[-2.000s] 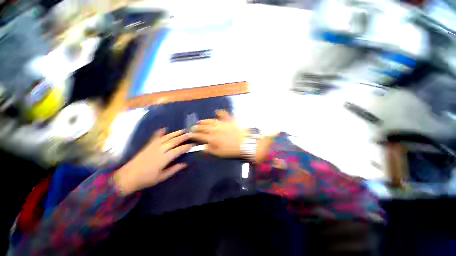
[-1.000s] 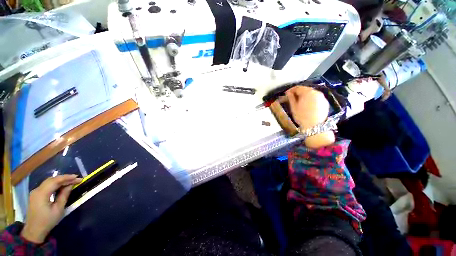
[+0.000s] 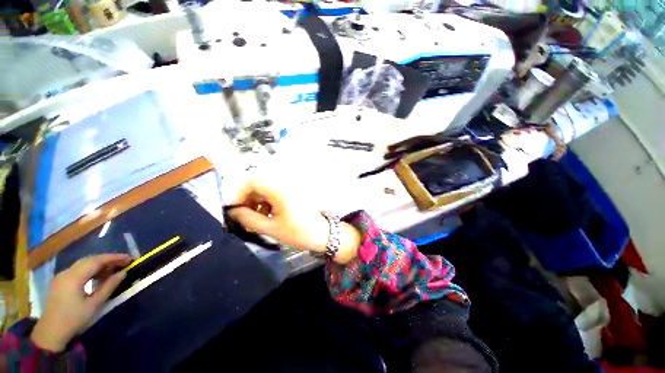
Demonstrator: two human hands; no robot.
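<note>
The clear sewing template (image 3: 109,186) lies at the left with its orange-brown edge bar (image 3: 124,207) across it. A dark garment panel (image 3: 211,291) lies in front of the bar. My left hand (image 3: 84,295) holds the near end of a thin yellow insert strip (image 3: 154,252) over the template slot, above a pale edge strip (image 3: 164,269). My right hand (image 3: 273,218) is at the panel's right edge, its fingers pinching a small black piece of cloth (image 3: 248,227), partly hidden by the hand.
The white sewing machine (image 3: 284,73) stands behind. A cardboard box (image 3: 430,197) with black pieces sits right of it. A dark metal tool (image 3: 351,145) lies on the table. A blue bin (image 3: 594,218) is at the far right.
My right hand has moved left from the cardboard box to the panel's edge, with a black piece in its fingers. My left hand stays at the yellow strip.
</note>
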